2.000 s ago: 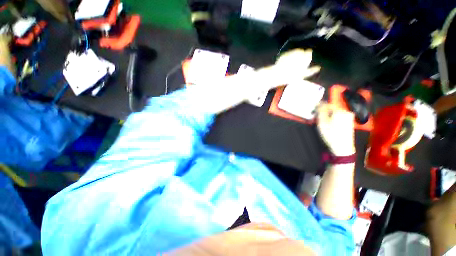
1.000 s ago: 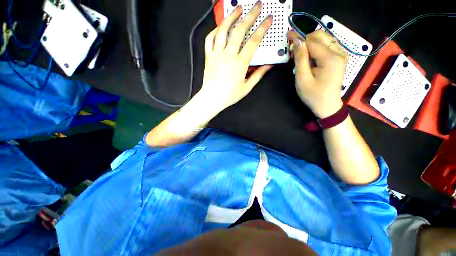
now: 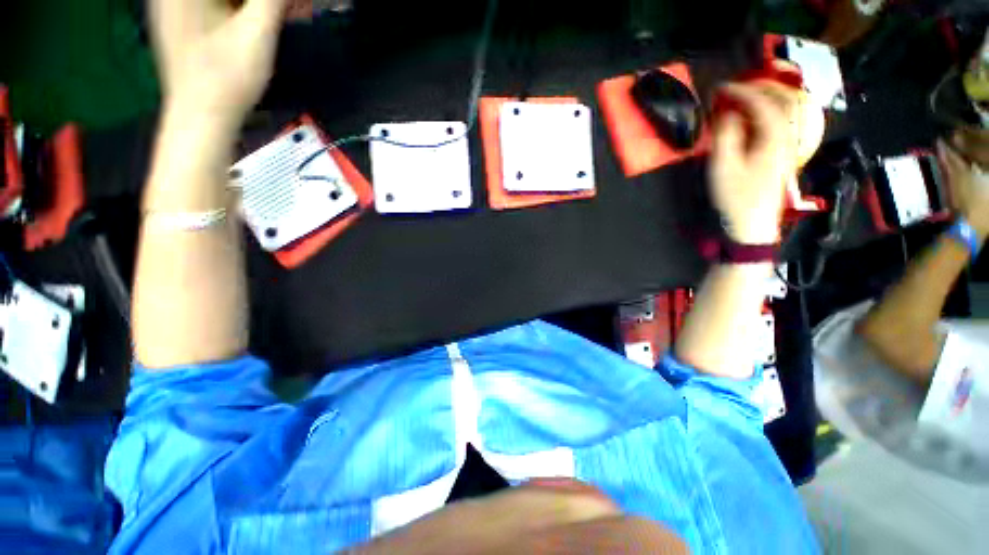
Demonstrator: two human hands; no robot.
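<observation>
Three white square device units lie on the black bench in front of me. The left unit (image 3: 284, 201) is tilted on a red foam pad (image 3: 345, 163), with a thin cable (image 3: 358, 139) across it. The middle unit (image 3: 421, 179) lies with the cable over its top edge. The right unit (image 3: 546, 141) sits on another red pad. My left hand (image 3: 217, 49) is raised at the top left, blurred and cut by the frame edge. My right hand (image 3: 750, 141) is blurred, in front of the red tape dispenser (image 3: 800, 201); its fingers and any contact are unclear.
A black mouse (image 3: 669, 106) lies on a red pad right of the units. More units (image 3: 38, 338) stand at the far left. Red trays with units (image 3: 642, 325) are low right beside the bench. Another person's arm (image 3: 916, 287) reaches in at the right edge.
My left hand has left the unit and moved up and left. My right hand has let go of the cable and moved right to the dispenser. The view has shifted right.
</observation>
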